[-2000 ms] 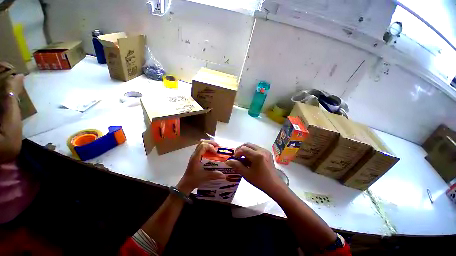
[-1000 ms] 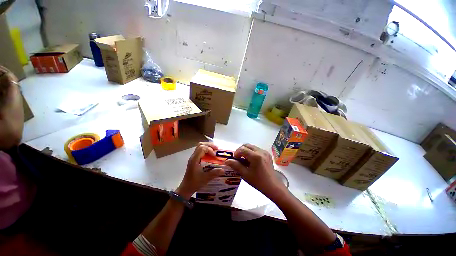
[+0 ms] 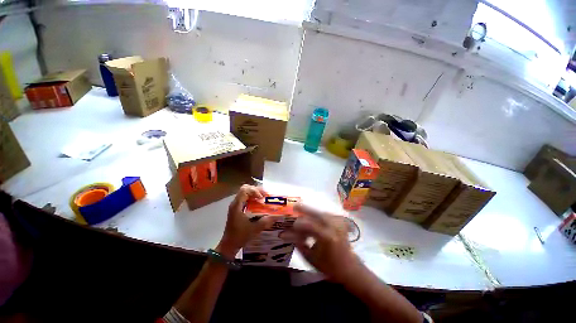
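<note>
A retail box [image 3: 268, 246] with an orange top and black and white printed side stands upright at the bench's front edge. A dark slot-like mark shows on its top. My left hand [image 3: 241, 221] grips the box at its left top edge. My right hand [image 3: 322, 240] is blurred, over the box's right side; whether it touches the box is unclear. An open brown carton [image 3: 211, 148] lies on its side behind, opening towards me, with orange boxes inside. Another orange-topped box [image 3: 358, 179] stands to the right.
Three closed cartons [image 3: 417, 183] stand at right, one [image 3: 260, 126] at back centre. A blue and orange tape dispenser [image 3: 110, 200] lies left front. A teal bottle [image 3: 316, 130] stands near the wall. A clear tape ring [image 3: 351, 229] and dotted sheet [image 3: 399, 252] lie right of my hands.
My right hand has lifted off the box's top edge and moved slightly right and down, blurred. The top's dark mark is now uncovered. The view has shifted, and the coworker at left shows less.
</note>
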